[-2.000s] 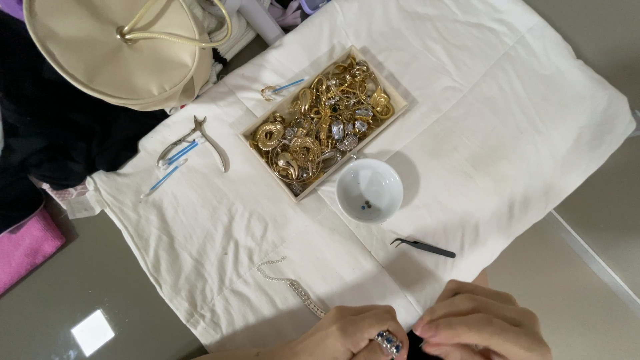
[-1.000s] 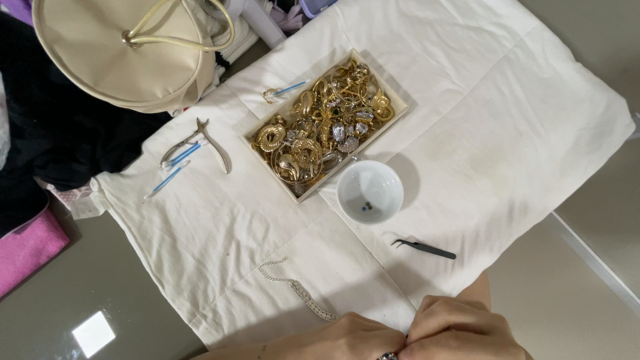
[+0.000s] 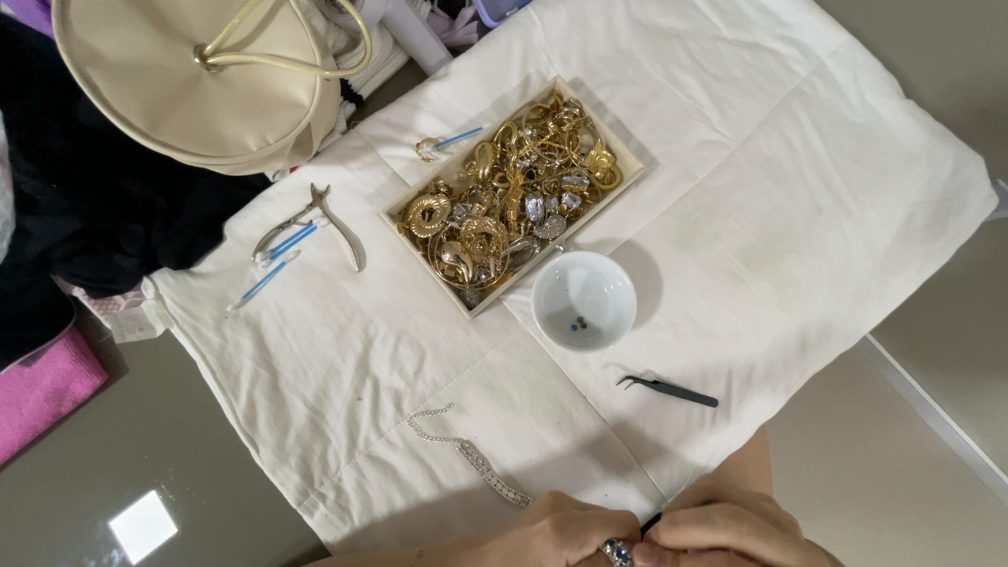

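Observation:
At the bottom edge my left hand (image 3: 563, 531) has its fingers around a silver-coloured jewelry piece with blue stones (image 3: 617, 551). My right hand (image 3: 728, 528) meets it from the right, its fingertips at the piece; a bit of something dark shows between the hands, and whether the right hand grips it is hidden. A silver rhinestone chain (image 3: 492, 475) lies just beyond my left hand. Black curved-tip tweezers (image 3: 679, 391) lie above my right hand. A white bowl (image 3: 618, 295) holds several small dark and blue stones (image 3: 579, 324).
A shallow tray (image 3: 429, 276) full of gold and silver jewelry lies on the white cloth (image 3: 756, 228). To its left are metal nippers (image 3: 342, 234) and blue cotton swabs (image 3: 291, 240). Another swab (image 3: 458, 138) touches a small gold piece. A beige drawstring bag (image 3: 189, 102) stands upper left.
My hands have moved lower in the view and closer together. The jewelry piece with blue stones, plain to see two seconds ago, is now partly covered by fingers.

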